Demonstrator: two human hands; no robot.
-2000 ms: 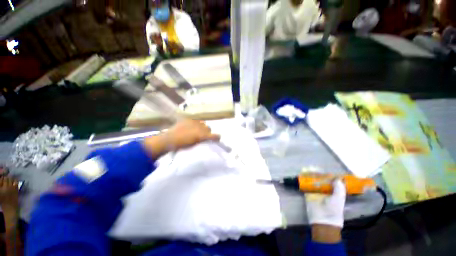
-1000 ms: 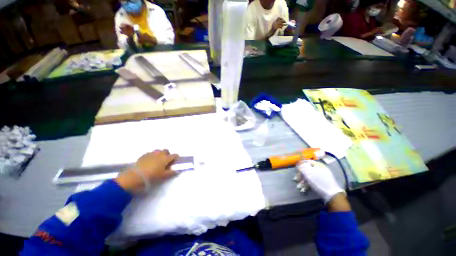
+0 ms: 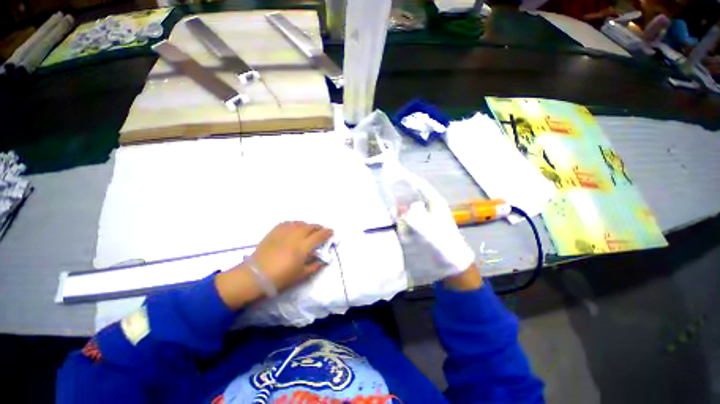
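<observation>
My left hand (image 3: 290,254), bare, holds the lamp housing (image 3: 158,274) near its right end. The bar lies across the padding cloth (image 3: 189,189), white face up with dark edges. A small white end cap (image 3: 324,252) shows at my fingertips, and a thin dark lead wire (image 3: 343,276) runs down from it. My right hand (image 3: 436,237), in a white glove, is over the front of the electric screwdriver (image 3: 481,211); its thin bit points left toward the bar's end. Whether it grips the tool or small pieces is unclear.
Behind are finished bars (image 3: 194,72) on the raised board (image 3: 229,126), a pale upright post (image 3: 365,63), a screw bag (image 3: 375,140) and the blue tray (image 3: 410,112). To the right are a folded white sheet (image 3: 499,162), printed cardboard (image 3: 580,177) and the screwdriver's black cord (image 3: 540,248).
The view has tilted down. The bar now shows its white face instead of its grey-brown one, with a wire hanging at its right end. My right hand has moved left along the screwdriver, toward its nose.
</observation>
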